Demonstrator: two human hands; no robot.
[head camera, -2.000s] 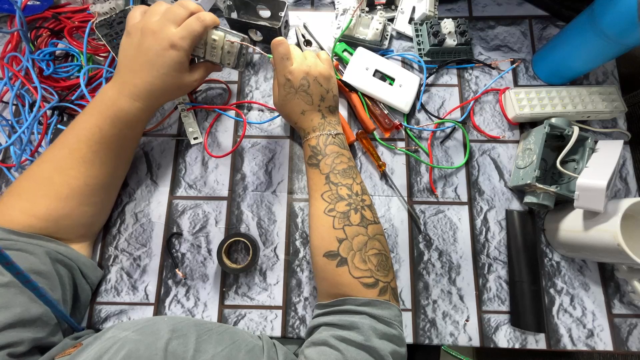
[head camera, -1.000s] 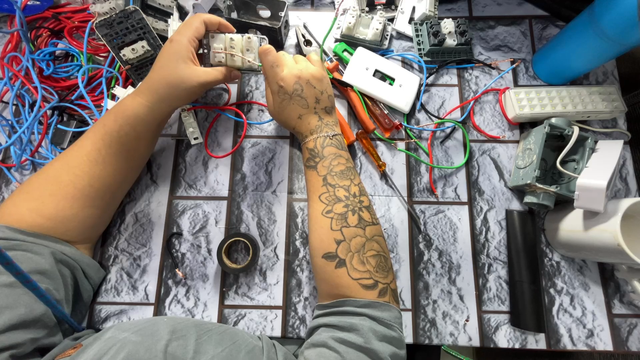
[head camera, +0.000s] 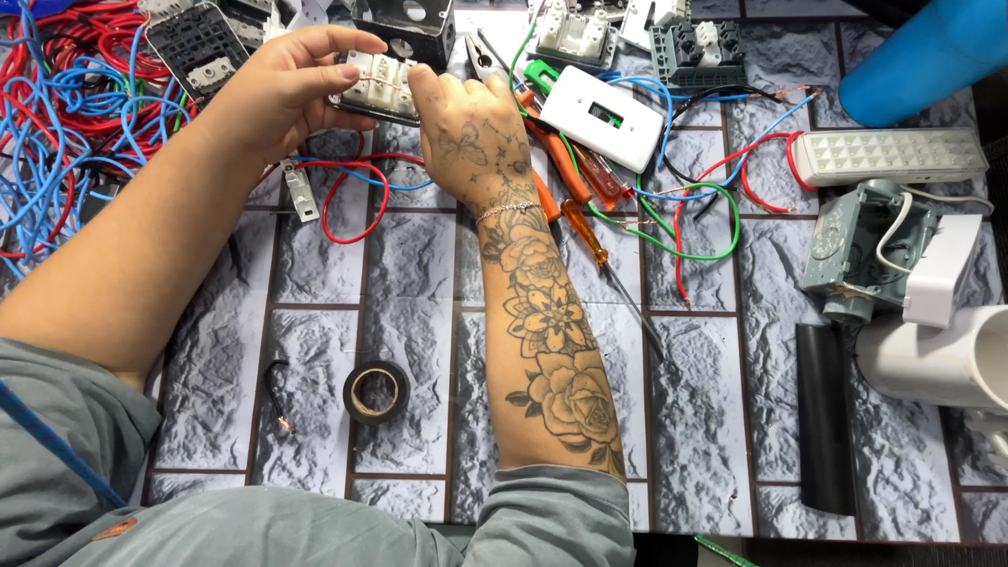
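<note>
My left hand (head camera: 303, 87) grips an electrical switch module (head camera: 379, 83) by its left side, thumb on its face and fingers beneath. The module has white inserts in a dark frame, with a thin bare copper strand across its face. My right hand (head camera: 472, 134), its back to the camera, is closed at the module's right edge; its fingertips are mostly hidden, so what they pinch cannot be told. Beside that hand lie pliers (head camera: 551, 150) with orange handles and an orange-handled screwdriver (head camera: 584, 232). A white wall plate (head camera: 602, 118) rests over other tools.
Tangled red and blue wires (head camera: 87, 118) fill the upper left. A roll of black electrical tape (head camera: 376, 392) and a short black wire (head camera: 276, 394) lie nearer me. An LED emergency light (head camera: 890, 156), a grey conduit box (head camera: 858, 248), a white pipe (head camera: 929, 354) and a blue cylinder (head camera: 921, 63) stand right.
Two seconds ago the module was tilted and more covered by my left hand. Since then it has turned face up, and my right hand has moved left to its edge.
</note>
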